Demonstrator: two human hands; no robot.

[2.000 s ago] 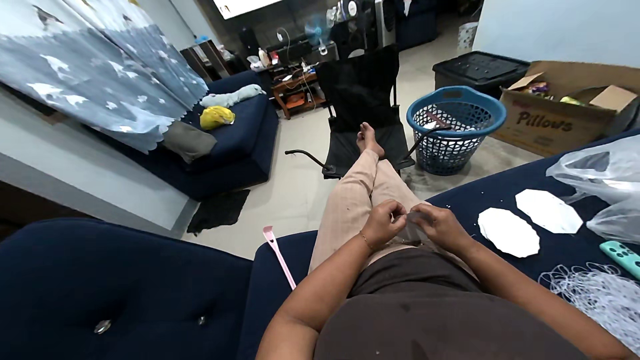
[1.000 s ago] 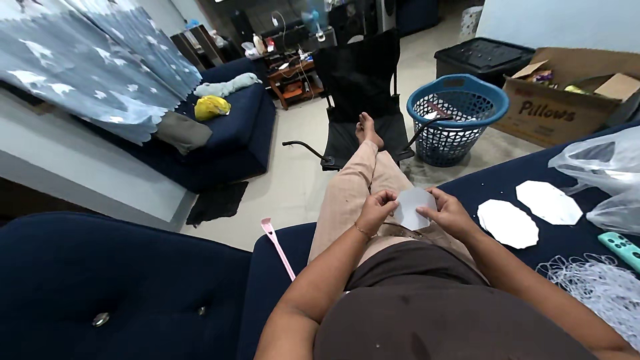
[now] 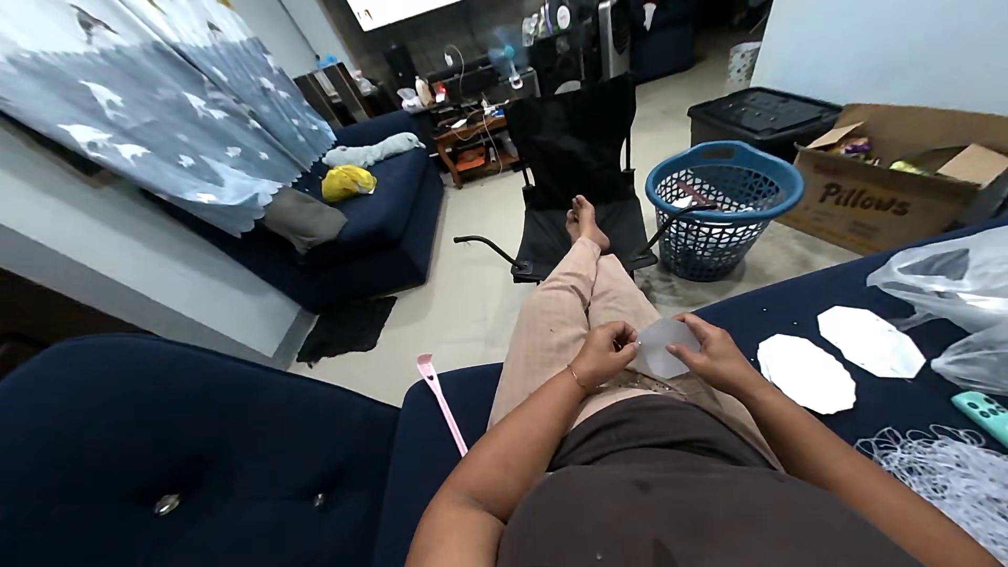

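Above my lap, a thin translucent whitish sheet (image 3: 660, 352) with a rounded edge is held between both hands. My right hand (image 3: 713, 352) grips its right side, thumb in front and fingers behind. My left hand (image 3: 605, 352) pinches at its left edge; whether something small is between those fingertips cannot be told. To the right on the navy sofa lie two white many-sided flat pieces, one nearer (image 3: 806, 374) and one farther (image 3: 871, 342). A tangle of thin white strands (image 3: 945, 480) lies nearer me, beside a teal case with round holes (image 3: 983, 417).
A pink long-handled stick (image 3: 442, 405) lies at the sofa edge on my left. Clear plastic bags (image 3: 957, 287) rest at the far right. Ahead are a black folding chair (image 3: 579, 157) under my feet, a blue laundry basket (image 3: 724, 181), a black lidded bin (image 3: 764, 114) and a cardboard box (image 3: 874, 205).
Two seconds ago my hands were close together and the sheet was barely visible; it now shows between them. Since one second ago, my left hand has shifted to the sheet's left edge.
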